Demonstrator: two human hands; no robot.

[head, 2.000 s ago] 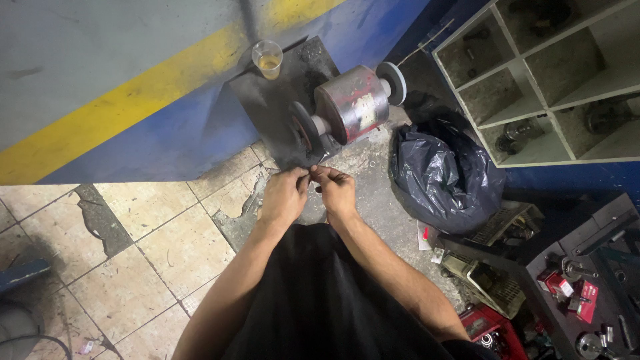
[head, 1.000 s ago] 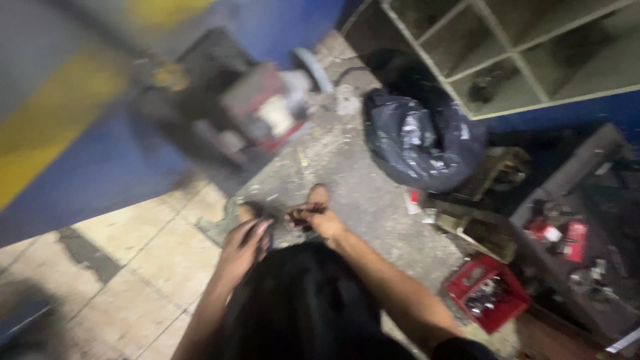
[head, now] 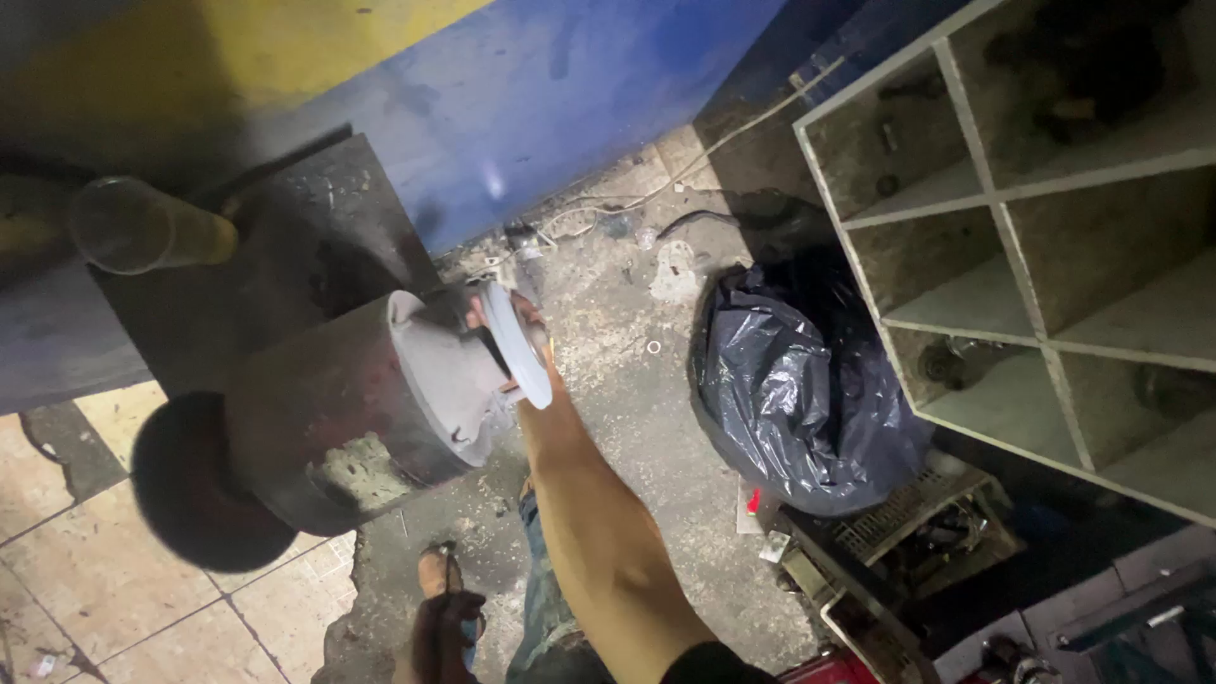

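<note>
A bench grinder (head: 332, 418) fills the left centre, with a dark wheel (head: 209, 484) at its left end and a pale grinding wheel (head: 516, 344) at its right end. My right hand (head: 530, 318) is at the pale wheel, its fingers showing on both sides of the disc's upper part; the wheel hides much of the hand. Low in the view, my left hand (head: 456, 613) hangs above the floor by my foot, dark and blurred. Whether it holds something cannot be made out.
Behind the grinder, a dark metal plate (head: 380, 190) carries a plastic cup (head: 142, 228) against the painted wall. A black plastic bag (head: 798, 399) lies right of my arm, beside a compartment shelf (head: 997, 195) with parts. Crates (head: 855, 617) stand below it, and a cable (head: 684, 171) runs along the floor.
My hands were close together near the dark wheel two seconds ago and are now apart. The right one has moved to the pale wheel; the left one is low by my foot. The view has moved closer.
</note>
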